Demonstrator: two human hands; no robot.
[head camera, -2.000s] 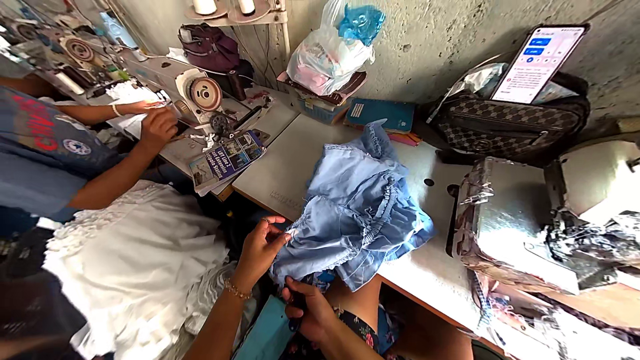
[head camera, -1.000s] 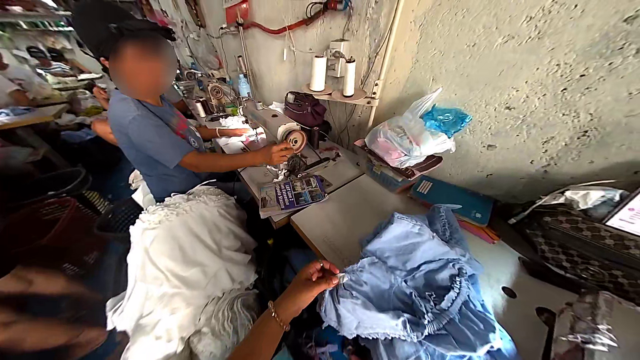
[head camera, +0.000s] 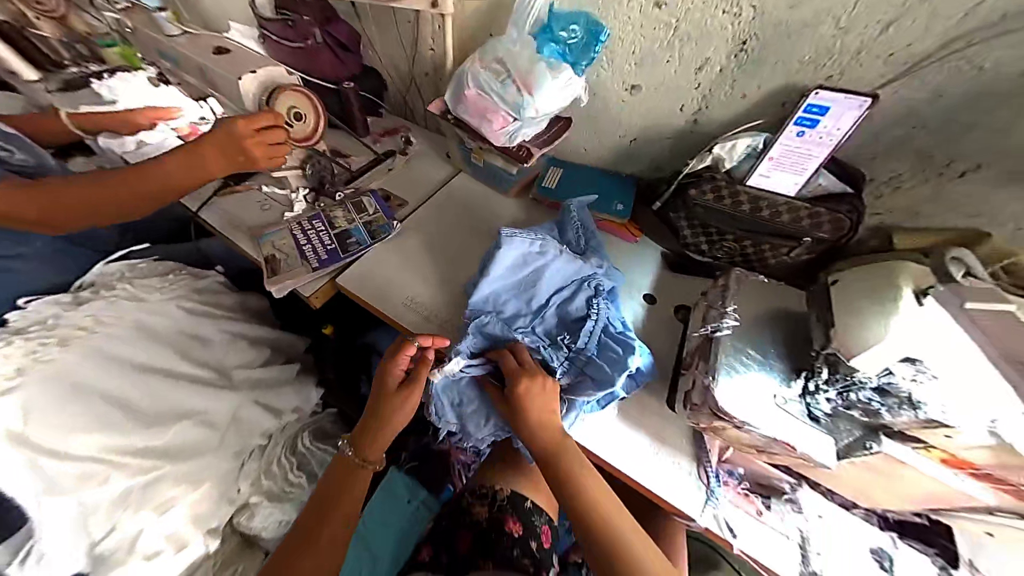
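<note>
A crumpled light blue garment (head camera: 532, 300) with frayed edges and gathered seams lies on the grey sewing table (head camera: 408, 240), its near part hanging over the front edge. At its left end my left hand (head camera: 400, 376), a beaded bracelet on the wrist, pinches a small white piece (head camera: 452, 368) at the cloth's edge between thumb and fingers. My right hand (head camera: 524, 392) rests on the garment just to the right, its fingers curled into the folds and gripping them. The fingertips of my right hand are partly hidden by cloth.
White fabric (head camera: 144, 384) is heaped at left. Beyond it a co-worker's hand (head camera: 248, 142) touches a sewing machine's handwheel (head camera: 298, 116). A printed magazine (head camera: 328, 240), plastic bag (head camera: 520, 80), notebooks (head camera: 588, 188), patterned bag (head camera: 744, 216) with a phone (head camera: 808, 140), and a plastic-wrapped sewing machine (head camera: 752, 352) surround the table.
My right hand, out of sight one second ago, is now on the blue garment. The view has swung back down and right from the co-worker.
</note>
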